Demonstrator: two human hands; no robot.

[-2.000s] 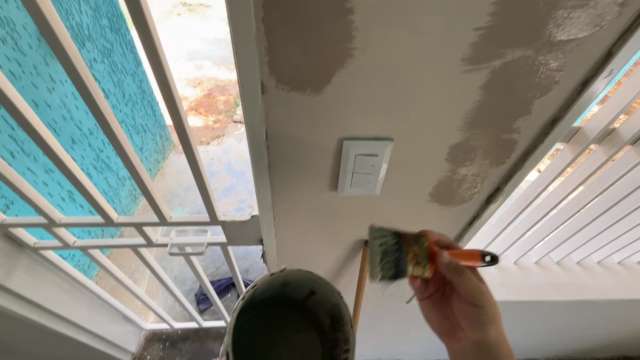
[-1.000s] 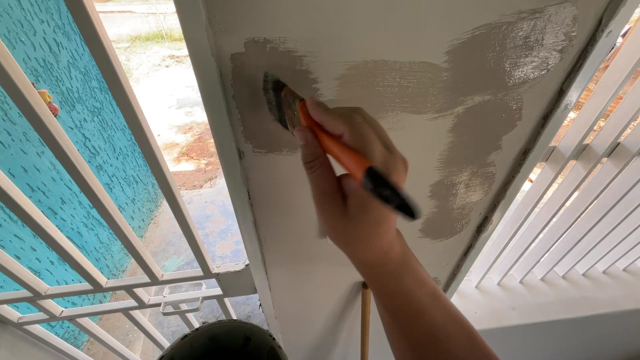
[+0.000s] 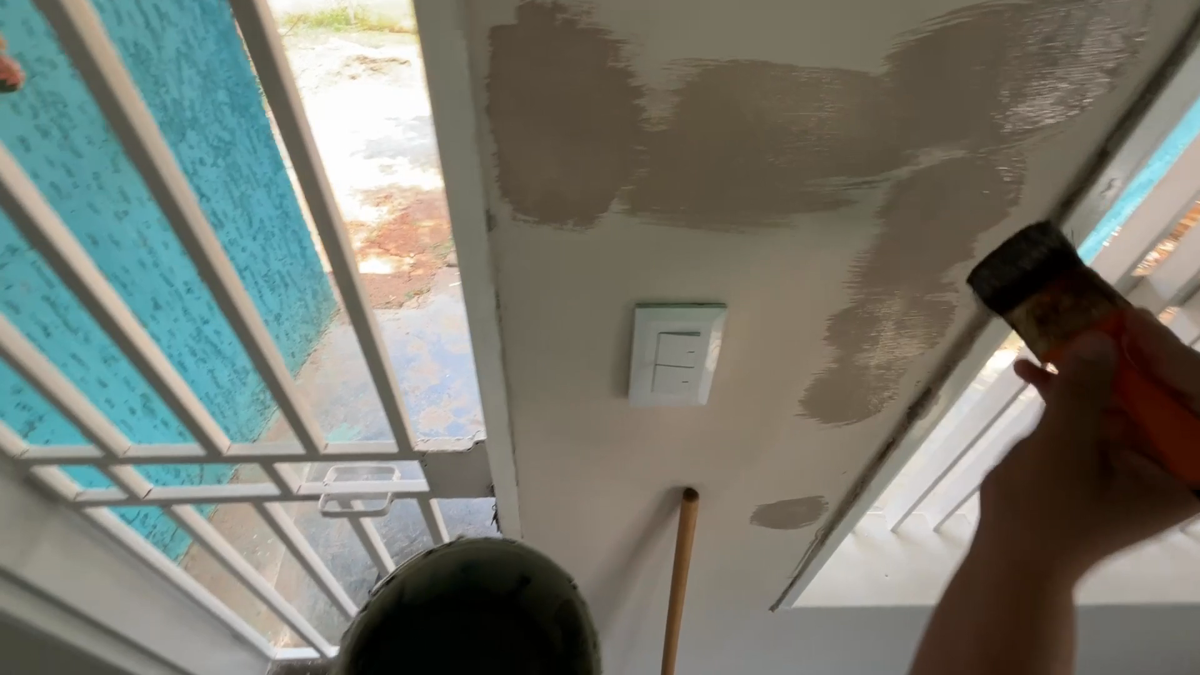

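My right hand (image 3: 1078, 441) is closed around the orange handle of a paintbrush (image 3: 1059, 291), at the right side of the view. The brush's dark, paint-stained bristles point up and left, in front of the wall's right edge by the slatted frame. On the pale wall (image 3: 572, 319) are patches of wet grey-brown paint (image 3: 769, 141), joined in a band across the top and running down at the right, with a small separate patch lower down. A round, dark paint container (image 3: 469, 609) shows at the bottom. My left hand is not in view.
A white light switch (image 3: 677, 354) sits in the wall. Below it a wooden pole (image 3: 682, 581) leans upright. To the left is a white metal barred gate (image 3: 178, 216) with a turquoise textured wall (image 3: 234, 159) behind it. White slats (image 3: 956, 450) stand to the right.
My right hand with the brush has moved from the upper-left paint patch to the right, off the wall. Paint now joins the left patch to the middle band, where bare wall showed a second ago.
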